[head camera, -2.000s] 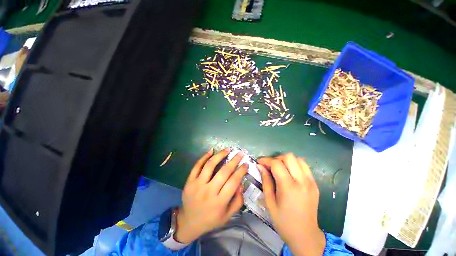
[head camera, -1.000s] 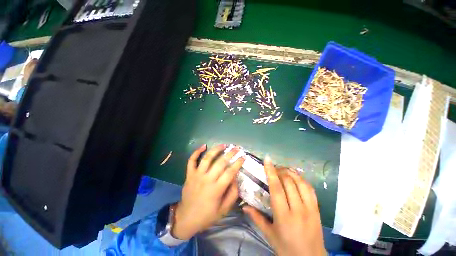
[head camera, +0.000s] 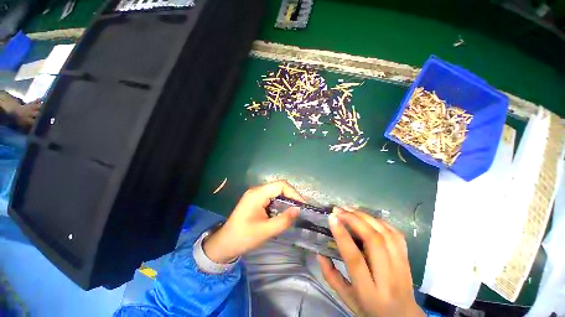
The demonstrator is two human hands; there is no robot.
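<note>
A phone-sized unit (head camera: 316, 224) is held above my lap at the bench's front edge, tilted so its dark edge and grey face show. My left hand (head camera: 257, 218) grips its left end, with the thumb on the near face and fingers behind. My right hand (head camera: 372, 257) holds its right end, fingertips on the top edge and thumb below. Fingers hide both ends of the unit. A blue bin (head camera: 480, 133) of tiny pale-tan slivers stands right of a loose heap of yellow, white and dark slivers (head camera: 303, 99) on the bench.
A big black foam tray (head camera: 118, 124) stands at left. White release paper (head camera: 461, 229) and a tan-rowed sticker sheet (head camera: 526, 229) lie at right. A grey-silver unit (head camera: 293, 13) lies on the far green surface. Another person's hand (head camera: 23, 111) shows at far left.
The unit has tilted up from lying face-up, showing its edge. My left hand has moved from spread over its face to gripping its end. My right fingertips now hold its top edge.
</note>
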